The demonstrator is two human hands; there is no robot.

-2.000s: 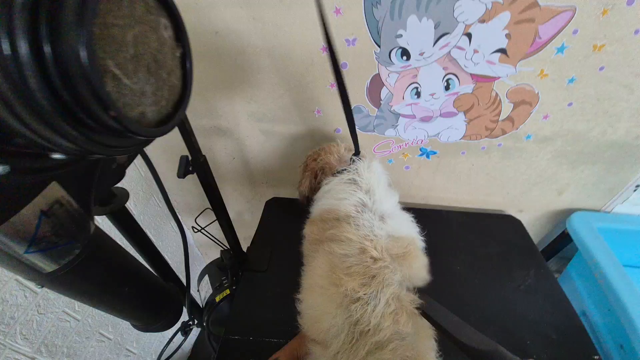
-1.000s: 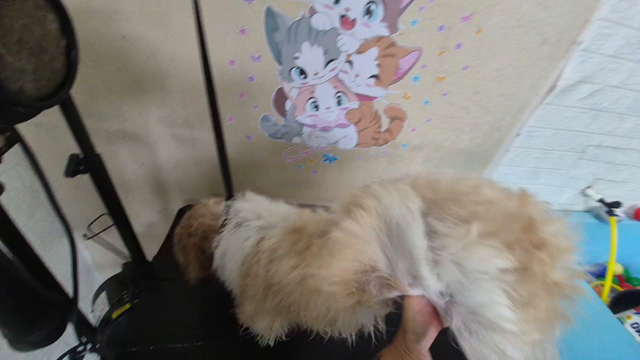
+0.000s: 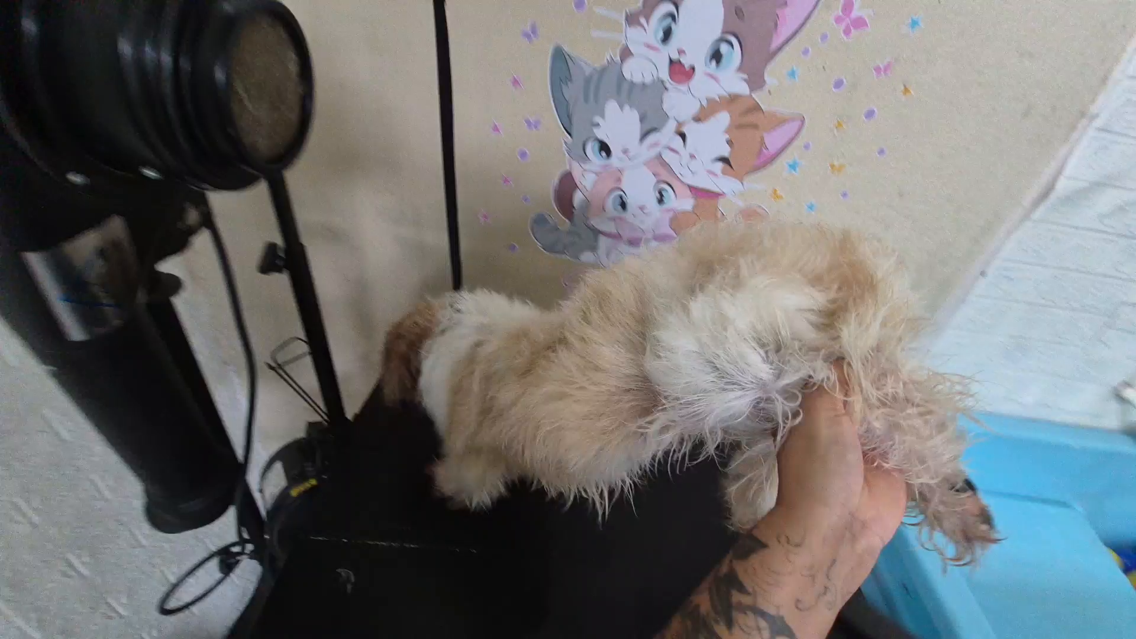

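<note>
A dog with damp, cream and white fur (image 3: 568,382) stands on a black grooming table (image 3: 390,568), its brown head turned away at the left. A black tether strap (image 3: 449,151) runs down to its neck area. My left hand (image 3: 834,470), its wrist and forearm tattooed, comes up from the bottom edge and is closed around a raised hind leg (image 3: 923,426) near the rump. The paw hangs out past my hand on the right, and fur hides part of my fingers. My right hand is out of view.
A black stand dryer (image 3: 160,89) with a dusty round intake fills the upper left, beside a black pole (image 3: 302,302) and cables. Behind the dog is a wall with a cartoon cat sticker (image 3: 630,133). A light blue plastic tub (image 3: 1021,532) stands at the right.
The dog's rear, behind its front end in the oldest frame, is now swung out to the right. My left hand, low at the dog's side a second ago, now holds a hind leg raised.
</note>
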